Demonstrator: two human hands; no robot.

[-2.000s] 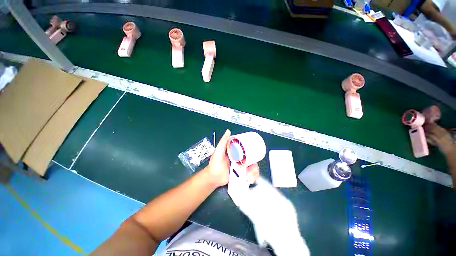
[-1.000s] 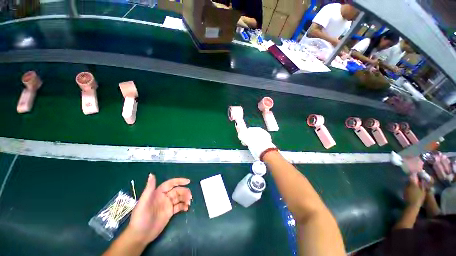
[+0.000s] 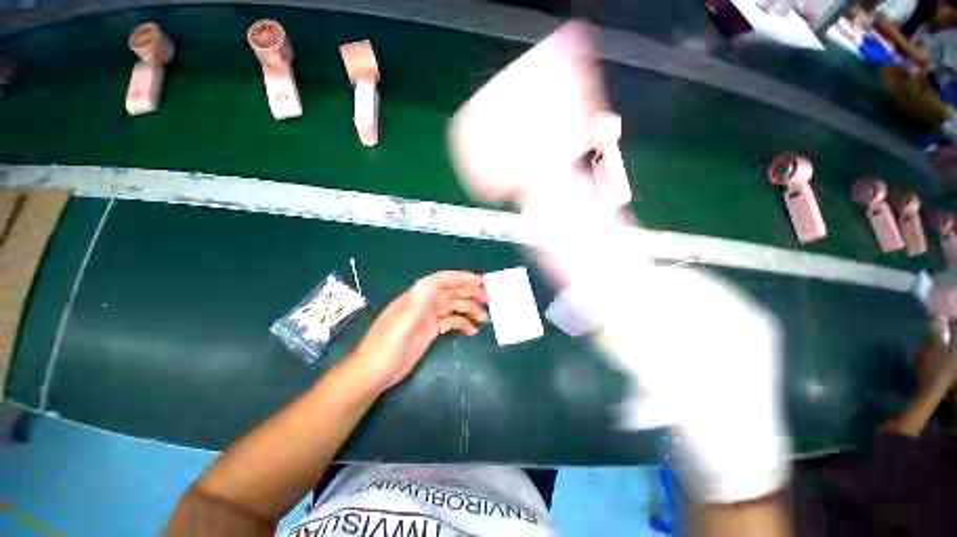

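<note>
My right hand (image 3: 693, 357), in a white knit glove and blurred, is raised close to the camera and grips a pink handheld fan (image 3: 525, 115), also blurred. My bare left hand (image 3: 415, 325) is over the green bench, fingers loosely curled and apart, holding nothing. Its fingertips are at the left edge of a flat white rectangle (image 3: 514, 306), perhaps a wipe; whether they touch it I cannot tell. The bottle is mostly hidden behind the glove; only a whitish part (image 3: 568, 316) shows.
A small clear bag of cotton swabs (image 3: 320, 315) lies left of my left hand. Beyond the whitish rail (image 3: 346, 210), the green belt carries several pink fans (image 3: 275, 71). Brown cardboard (image 3: 29, 246) is at the left edge. Another person's arm (image 3: 923, 388) is at the right.
My right hand has come back from the belt and up towards the camera with a fan in it. My left hand has moved closer to the white rectangle. The view has shifted.
</note>
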